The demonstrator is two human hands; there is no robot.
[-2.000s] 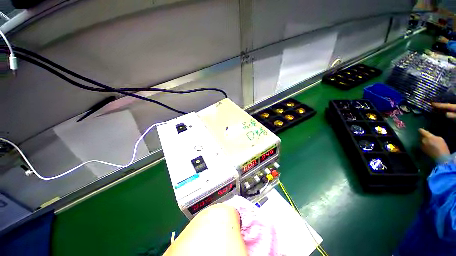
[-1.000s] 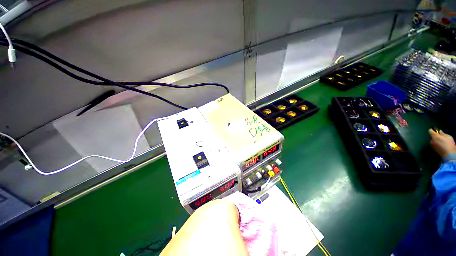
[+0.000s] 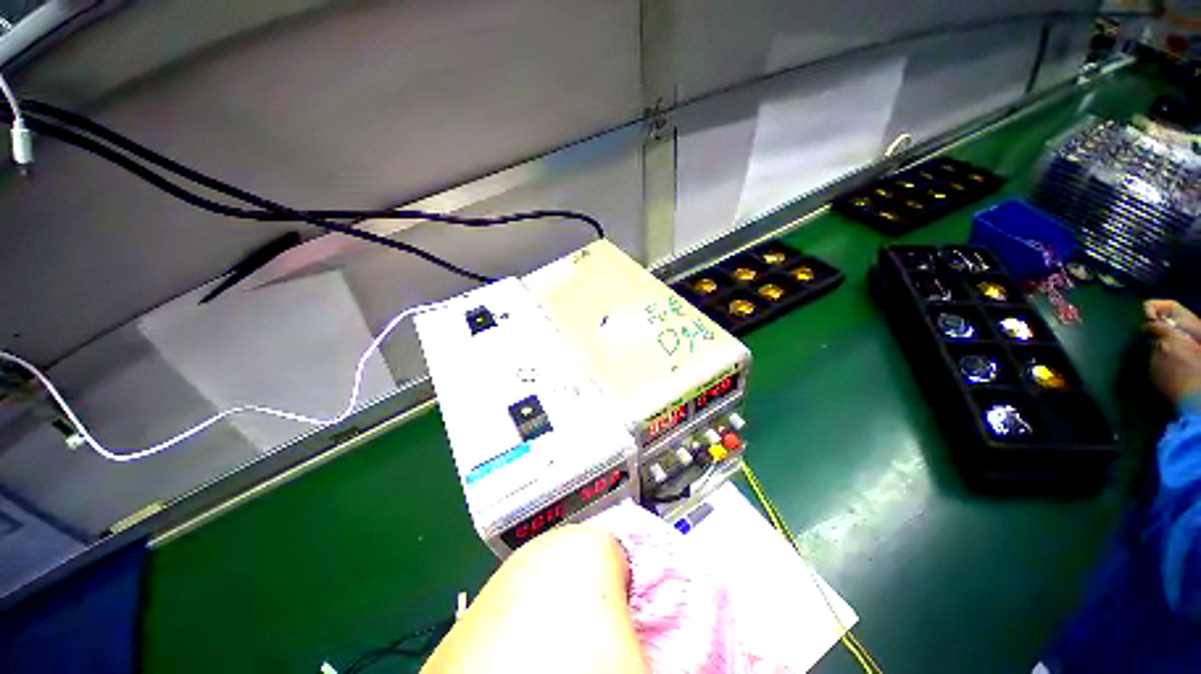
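A bright, overexposed bare wrist or back of a hand with a pink sleeve rises from the bottom edge. It looks like my right hand; its fingers and anything held are out of the picture. My left hand is not in view. Behind it stand a white-topped power supply and a beige-topped one with green handwriting, both with red digits lit. Thin black leads with white tags lie at the bottom left. White paper with a blue pen lies before the supplies.
A deep black parts tray stands right on the green mat. Shallow trays lie by the wall, a blue bin and silver stack beyond. A neighbour's hand and blue sleeve are far right. White and black cables cross the left wall.
The view has shifted slightly. The neighbour's hands have moved; one hand shows now, a little higher than a second ago. Black leads and tags show more at bottom left than two seconds ago.
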